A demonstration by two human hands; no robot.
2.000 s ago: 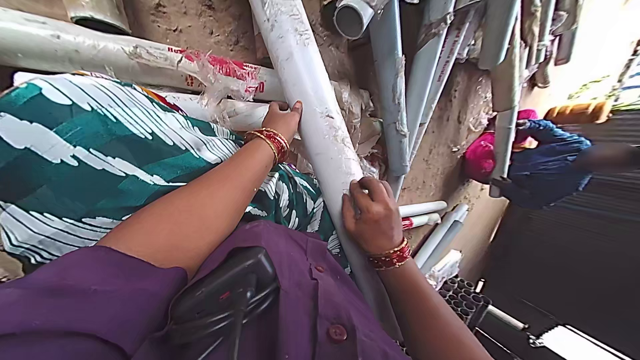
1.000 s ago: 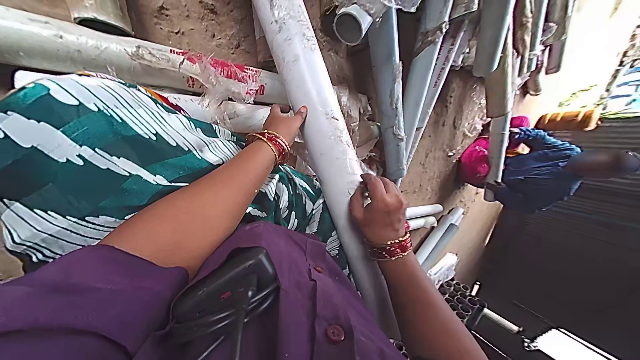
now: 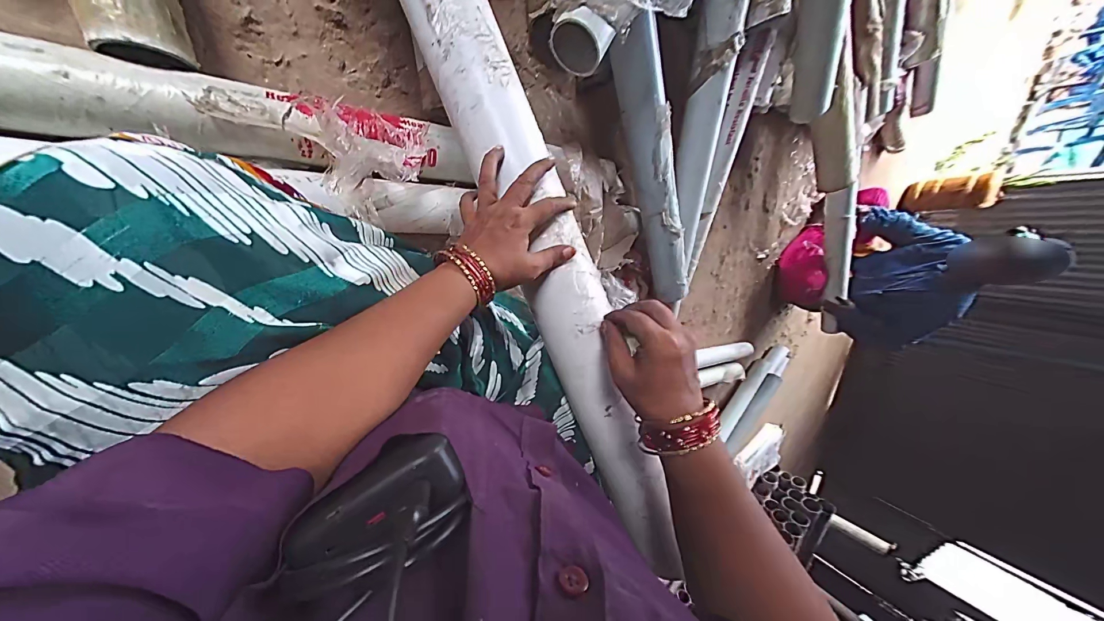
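A long white plastic pipe (image 3: pixel 565 315), scuffed and marked with dirt, lies slanting across my lap. My left hand (image 3: pixel 517 220) rests on top of it, fingers spread, red and gold bangles at the wrist. Lower along the pipe, my right hand (image 3: pixel 651 358) is closed with thumb and bent fingers against the pipe's right side. Whether those fingertips pinch a bit of film is too small to tell. Torn clear plastic wrap (image 3: pixel 366 159) clings to another pipe (image 3: pixel 233 112) with red print, which passes behind the white one.
Grey pipes (image 3: pixel 651 164) lie on the earth floor beyond my right hand, with an open pipe end (image 3: pixel 580 41) near them. A person (image 3: pixel 914 276) in blue sits at the right holding a pipe. A bundle of small tubes (image 3: pixel 789 509) is at lower right.
My left hand has spread its fingers and lies flatter over the top of the pipe; before, it held the pipe's left edge. My right hand stays at the right side of the pipe.
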